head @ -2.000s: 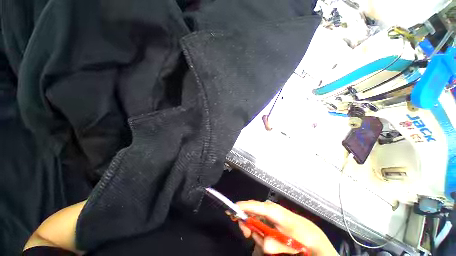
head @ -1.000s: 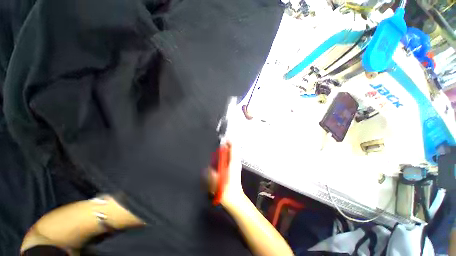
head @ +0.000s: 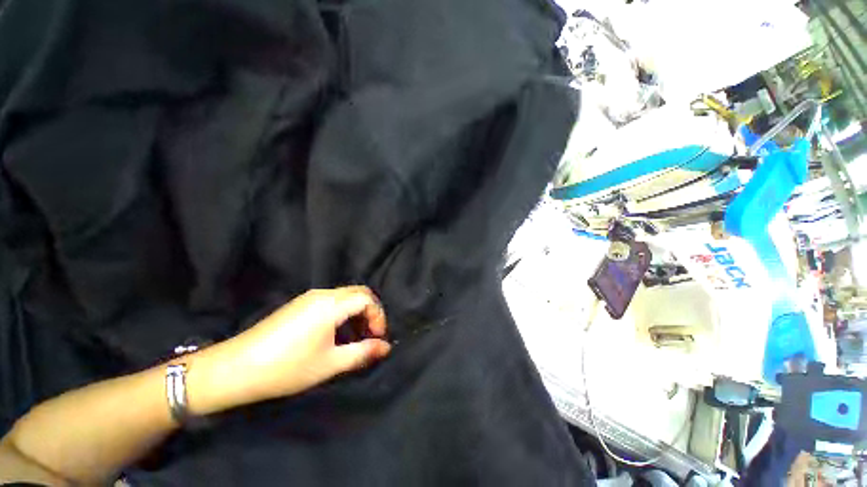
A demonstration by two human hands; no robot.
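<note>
The black garment (head: 456, 380) fills the left and centre, lying in loose folds, and its right part covers some of the white table. My left hand (head: 304, 344), with a metal bracelet at the wrist, lies over the garment near the lower centre. Its thumb and forefinger are curved, with their tips close together at a small crease. Whether cloth is pinched between them cannot be told. My right hand is not in view. No scissors show.
The white sewing machine (head: 751, 328) with a teal-blue stripe stands at the right. A blue paddle-shaped piece (head: 765, 195) hangs by it. A dark rectangular object (head: 620, 278) and a thin white cable (head: 587, 380) are on the table. Clutter lies behind.
The right hand and the red scissors have gone from view. The left hand has moved up and right, out over the garment. The garment is turned and spread differently, with the ribbed panel no longer showing.
</note>
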